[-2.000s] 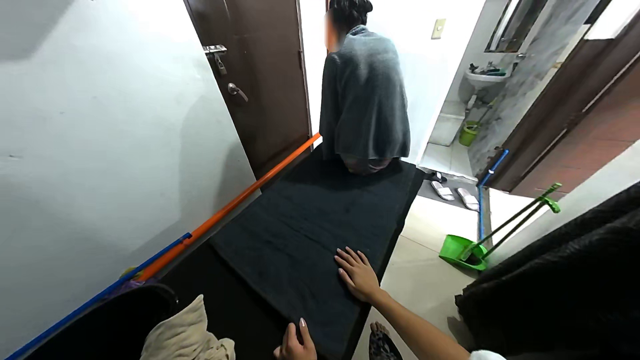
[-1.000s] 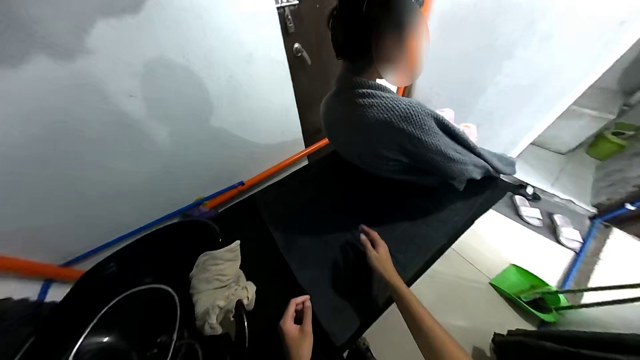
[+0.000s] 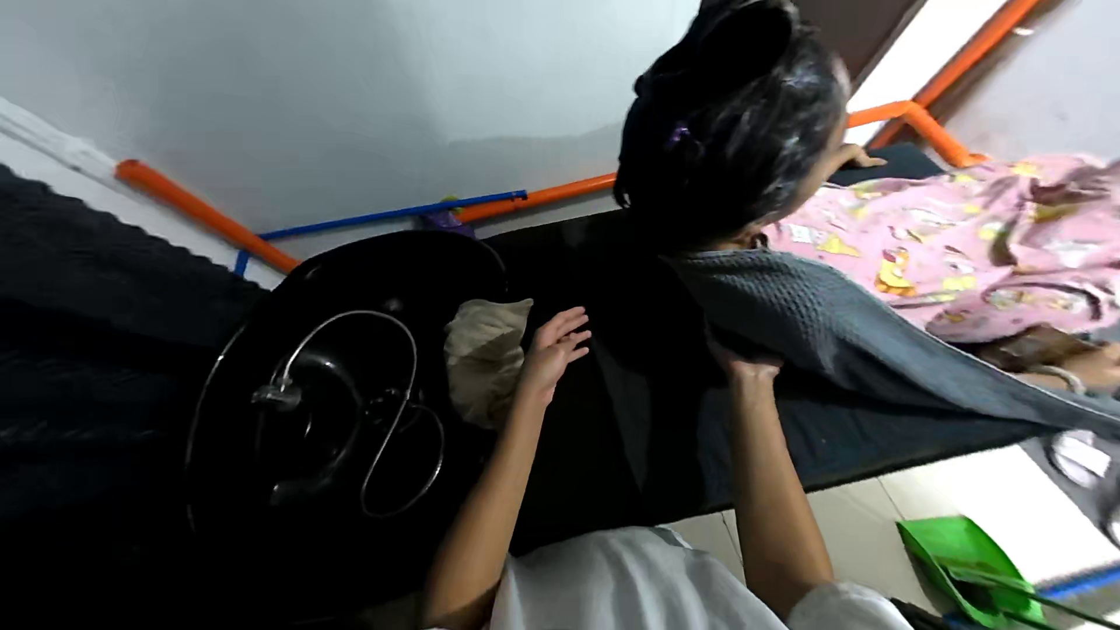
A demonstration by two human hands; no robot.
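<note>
A person with dark tied-up hair (image 3: 717,149) leans back over a black padded bed (image 3: 612,437), a grey towel (image 3: 840,324) around the shoulders. My right hand (image 3: 748,363) is at the towel's lower edge behind the person's back, its fingers partly hidden in shadow. Fingers apart and holding nothing, my left hand (image 3: 557,346) hovers beside a crumpled beige cloth (image 3: 486,359). That cloth lies on the rim of a black wash basin (image 3: 332,271), in which a thin looped hose (image 3: 411,350) and a metal tap (image 3: 280,395) show.
Orange padded pipes (image 3: 206,214) and a blue pole (image 3: 394,216) run along the wall behind the bed. A green dustpan (image 3: 971,560) and white slippers (image 3: 1081,457) are on the tiled floor at the right. Dark fabric (image 3: 87,350) hangs at the left.
The person has gone from sitting upright to leaning back toward the basin. My right hand has moved to the towel behind their back. The view has swung left toward the basin.
</note>
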